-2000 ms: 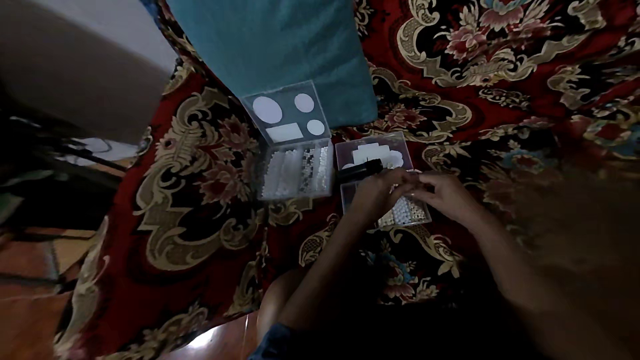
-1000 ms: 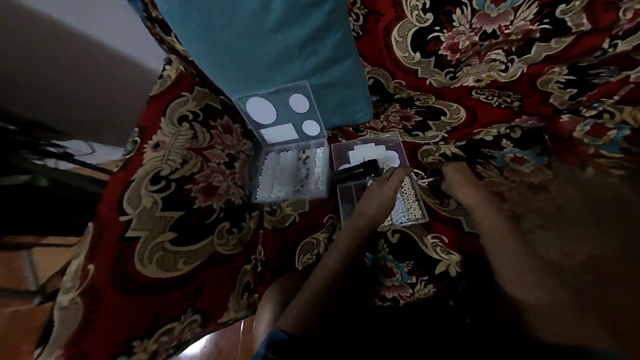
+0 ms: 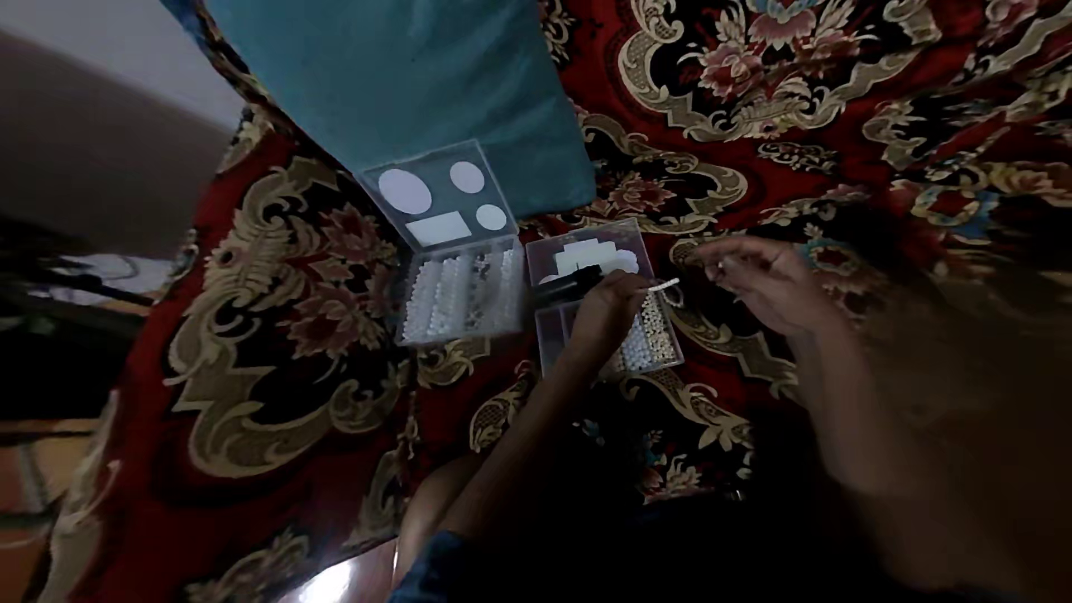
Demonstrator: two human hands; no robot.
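My left hand (image 3: pixel 610 306) pinches one end of a short strand of white beads (image 3: pixel 664 286) above the right-hand bead box. To its right, my right hand (image 3: pixel 766 280) is raised with thumb and fingertips near each other; whether a thread or bead is between them is too small to tell. Under my left hand lies an open clear plastic box of beads (image 3: pixel 662 331), with white, bluish and cream beads in its compartments. A black cylindrical object (image 3: pixel 568 285) lies across that box, beside my left hand. Left of it, a second clear plastic box (image 3: pixel 463 297) holds rows of white and clear beads.
The left box's raised lid (image 3: pixel 440 197) carries white stickers and leans by a teal cushion (image 3: pixel 419 92). White cut-out shapes (image 3: pixel 596 255) lie in the right box's lid. A red, black and gold floral cloth (image 3: pixel 310 318) lies beneath everything.
My hands were together over the right box and have since moved apart, my right hand off to the right. The white bead strand now shows at my left fingertips.
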